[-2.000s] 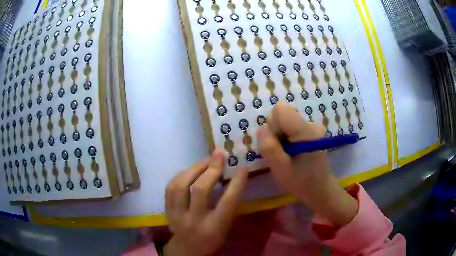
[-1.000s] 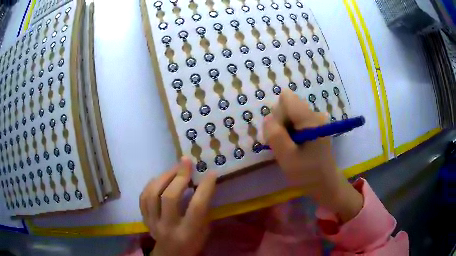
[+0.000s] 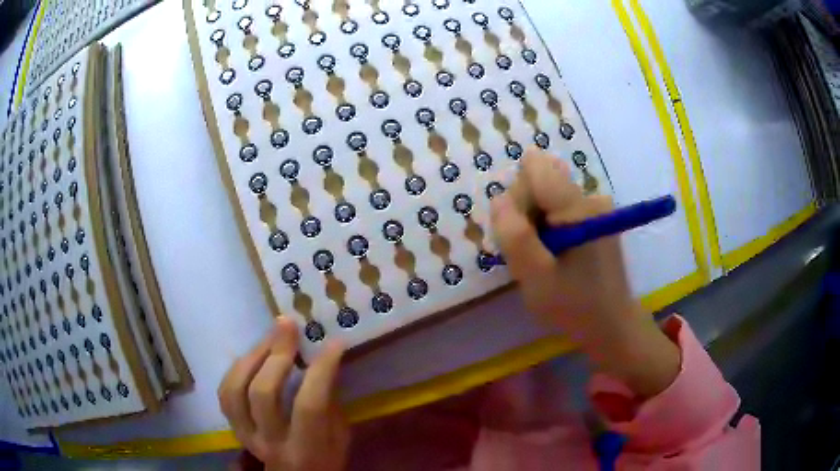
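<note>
A white panel (image 3: 368, 221) with tan edges and rows of paired dark rings joined by tan shapes lies flat under my hands. My right hand (image 3: 562, 248) grips a blue pen (image 3: 612, 225), its thick end pointing right. The pen's thin tip is at a ring (image 3: 486, 261) in the nearest row. My right fingers hide some rings at the panel's right side. My left hand (image 3: 285, 396) has its fingers apart at the near left corner of the panel, with fingertips touching the edge.
Stacked similar panels (image 3: 55, 276) lie at the left, with another panel (image 3: 78, 37) beyond them. Yellow tape (image 3: 460, 373) runs along the front of the white top, and more tape (image 3: 670, 120) at the right. A grey stack (image 3: 810, 110) stands far right.
The panel has shifted left in view and turned slightly. My left hand has moved left with its corner. The pen tip has gone from the second ring to rings further right along the nearest row.
</note>
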